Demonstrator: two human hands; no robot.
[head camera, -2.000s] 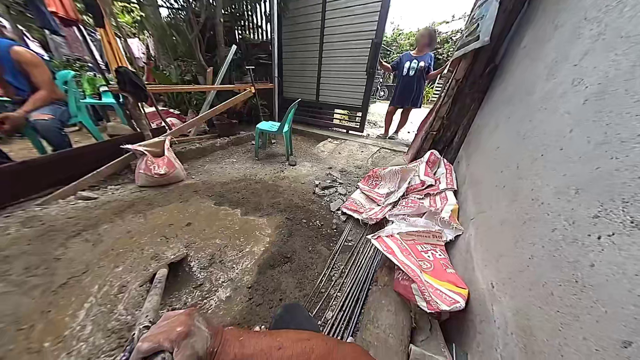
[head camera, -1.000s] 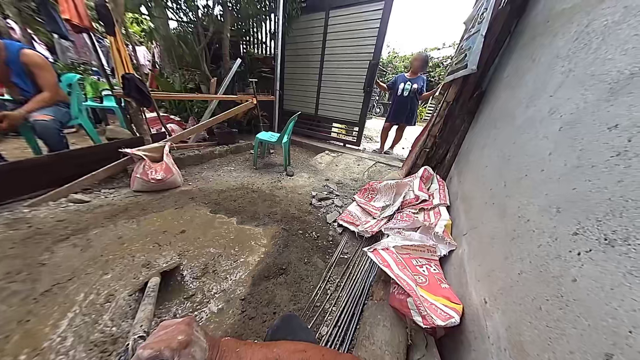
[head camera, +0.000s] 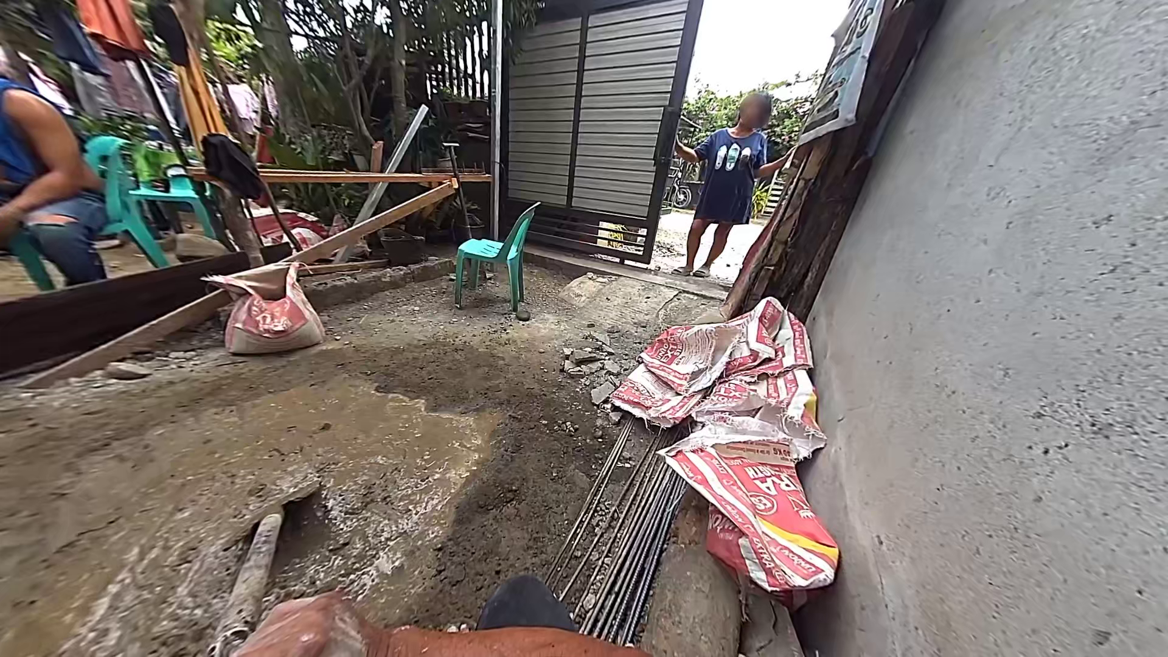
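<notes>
At the bottom edge, my right hand (head camera: 306, 628) is closed around the lower-left shaft of a shovel (head camera: 251, 575), its forearm reaching in from the right; the fingers are mostly cut off by the frame. The shovel is caked in grey mud, and its blade lies sunk in a wet, watery cement mix (head camera: 365, 447) on the ground. My left hand is out of view. A dark rounded thing (head camera: 525, 604), perhaps a boot toe or a knee, shows just above the forearm.
Steel bars (head camera: 630, 538) and crumpled cement bags (head camera: 757, 511) lie along the rough wall (head camera: 1004, 365). Ahead are a green plastic chair (head camera: 493, 251), a filled sack (head camera: 274, 315) and a metal gate (head camera: 598, 119). One person (head camera: 730, 169) stands at the gateway; another (head camera: 46, 173) sits far left.
My right hand and the shovel stay close together, low in the view. The person at the gateway remains standing there. The view has shifted slightly.
</notes>
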